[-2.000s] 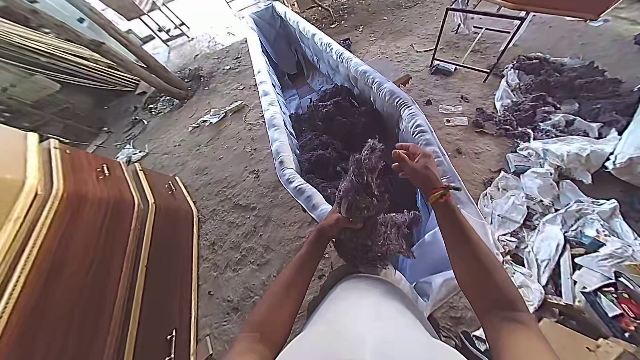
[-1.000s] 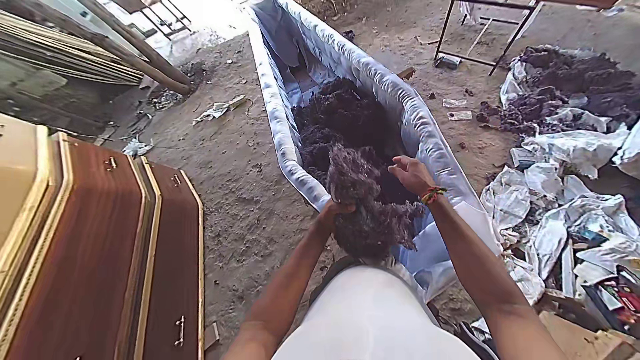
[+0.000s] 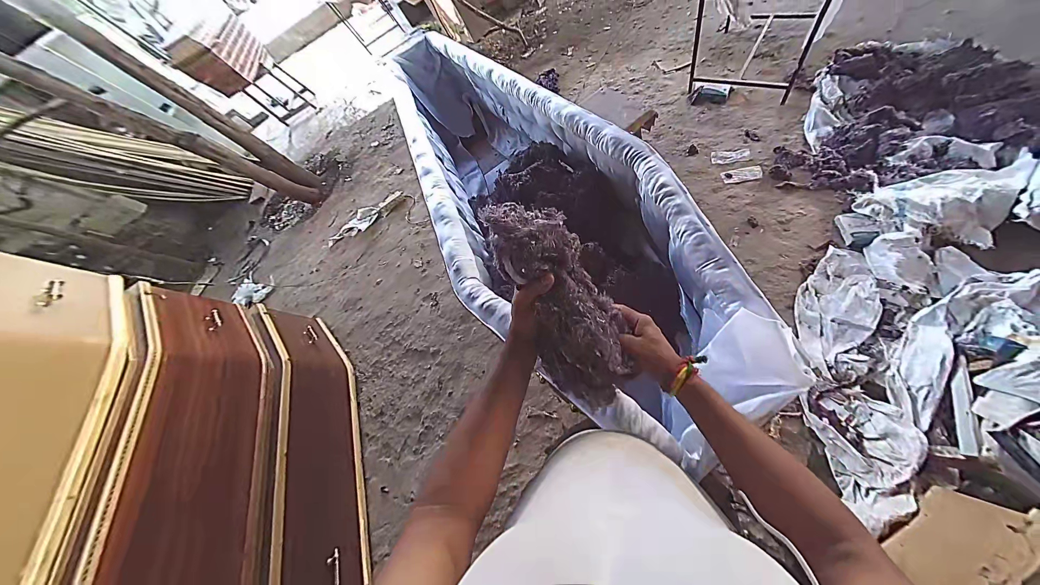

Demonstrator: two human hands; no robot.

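Note:
My left hand (image 3: 532,309) grips a clump of dark purplish fibre stuffing (image 3: 565,305) over the near end of an open coffin (image 3: 682,191). The fingers of my right hand (image 3: 646,343) close on the lower right side of the same clump; a coloured band is around that wrist. Pale blue-white padded cloth lines the coffin's walls. Inside it lies a heap of darker fibre (image 3: 569,195), partly hidden behind the clump. A loose flap of white lining (image 3: 747,357) hangs over the near right edge.
Several wooden coffin pieces with metal handles (image 3: 191,406) stand at the left. At the right, more dark fibre (image 3: 942,97) lies beside crumpled white plastic sacks (image 3: 910,325) and scraps. A metal-framed stand (image 3: 739,81) is beyond, and wooden poles (image 3: 203,138) lean at upper left.
My right hand was raised off the clump two seconds ago, its fingers pinched; now it grips the clump's side. My left hand keeps its hold on the fibre.

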